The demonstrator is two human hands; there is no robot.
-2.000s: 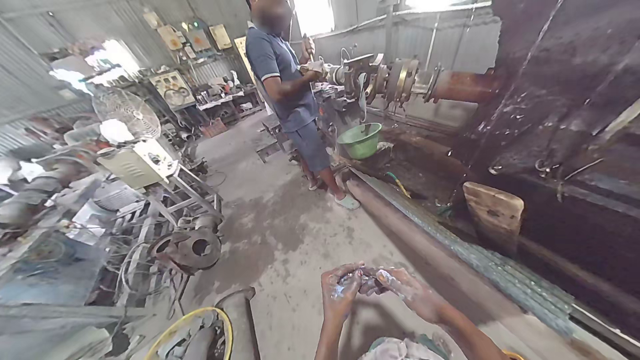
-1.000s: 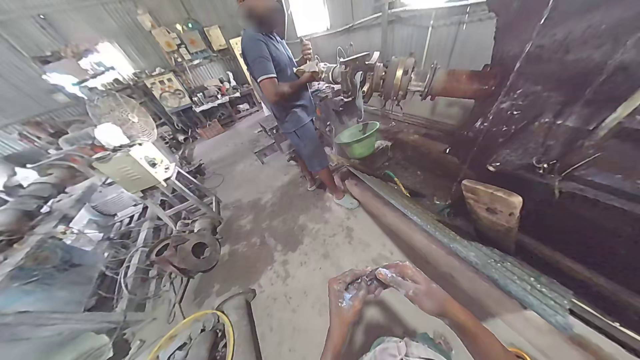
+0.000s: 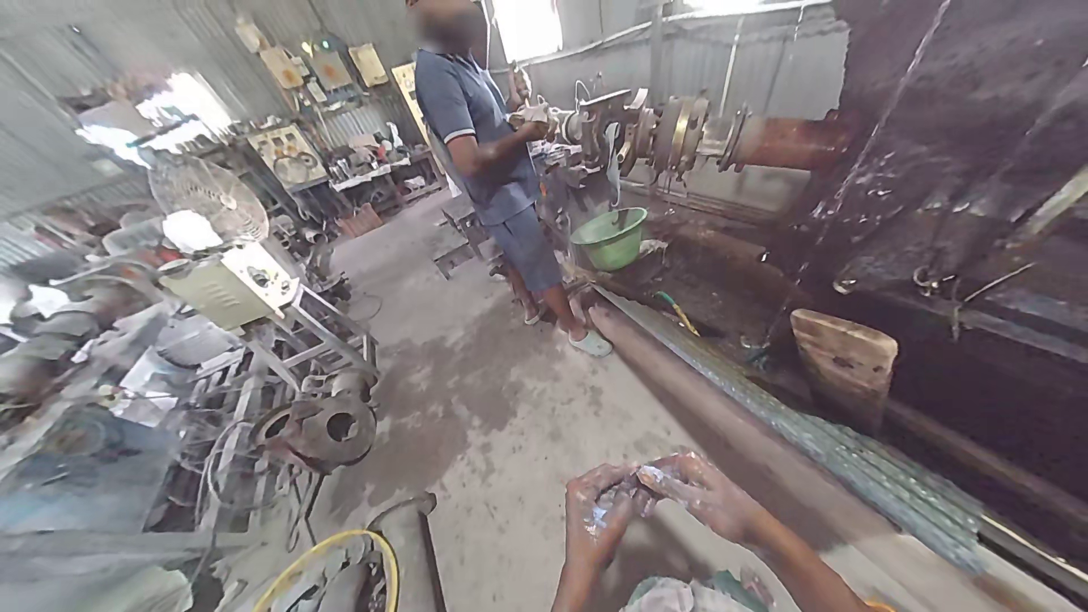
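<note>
My left hand [image 3: 600,510] and my right hand [image 3: 693,489] meet above the concrete floor at the lower centre, fingers curled toward each other. Pale bluish-white smears cover parts of both. Something small and dark may lie between the fingertips, but it is too blurred to tell what it is or which hand grips it. Below the hands, crumpled pale and green cloth [image 3: 697,595] shows at the bottom edge.
A person [image 3: 480,144] in a blue shirt and shorts stands at a large machine with flanges [image 3: 680,136]. A green basin [image 3: 612,240] sits beside it. Corrugated metal sheet [image 3: 816,433] runs along the right. At left are a pedestal fan [image 3: 208,200], a metal casting [image 3: 327,425] and a yellow hose [image 3: 391,561].
My hands stay together, their fingers shifting against each other. The other person remains at the machine.
</note>
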